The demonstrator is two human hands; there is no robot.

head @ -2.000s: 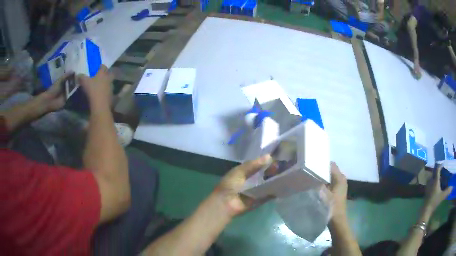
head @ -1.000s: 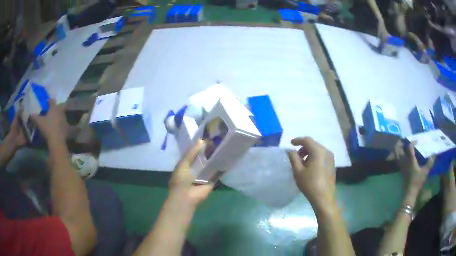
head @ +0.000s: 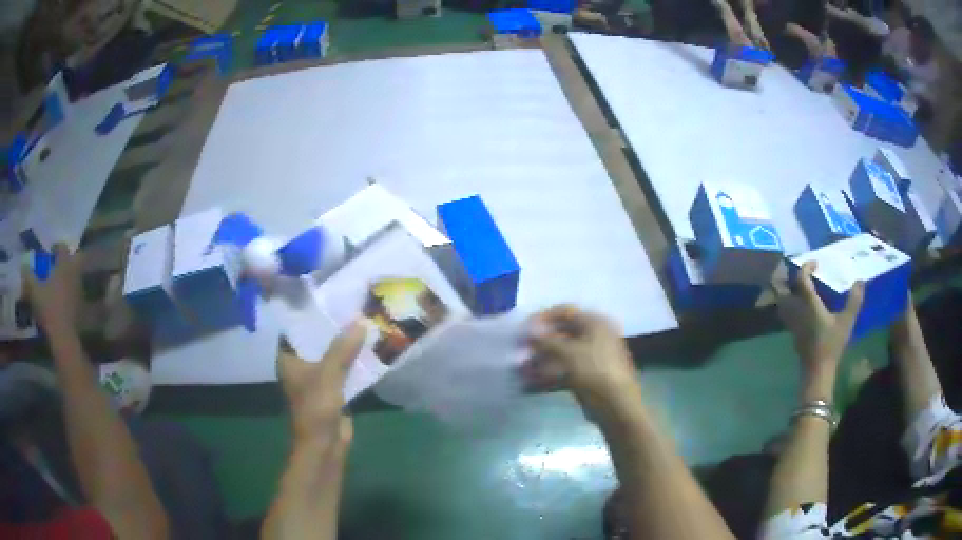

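My left hand [head: 322, 385] grips a white boxy piece [head: 364, 274] at its lower left side, with the thumb on its front. A gold, dark and reddish patch [head: 406, 314] shows on its face. Blue fan blades with a white hub cap [head: 262, 253] stick out at its upper left end. My right hand [head: 575, 353], somewhat blurred, has its fingers closed on a cloudy clear poly bag [head: 459, 369], which stretches to the lower edge of the white piece. An open white carton flap [head: 369, 216] shows behind the piece.
A blue carton [head: 480, 253] lies on the white sheet [head: 411, 116] just beyond my hands. Two closed cartons [head: 203, 248] stand at left. Several blue and white cartons [head: 735, 227] stand at right. A person's hands hold a carton [head: 860, 269] at right; another person's arm is at left.
My right hand has closed on the poly bag after being apart from it. My left hand has moved left with the white piece and turned its patch more towards me. The view has swung right.
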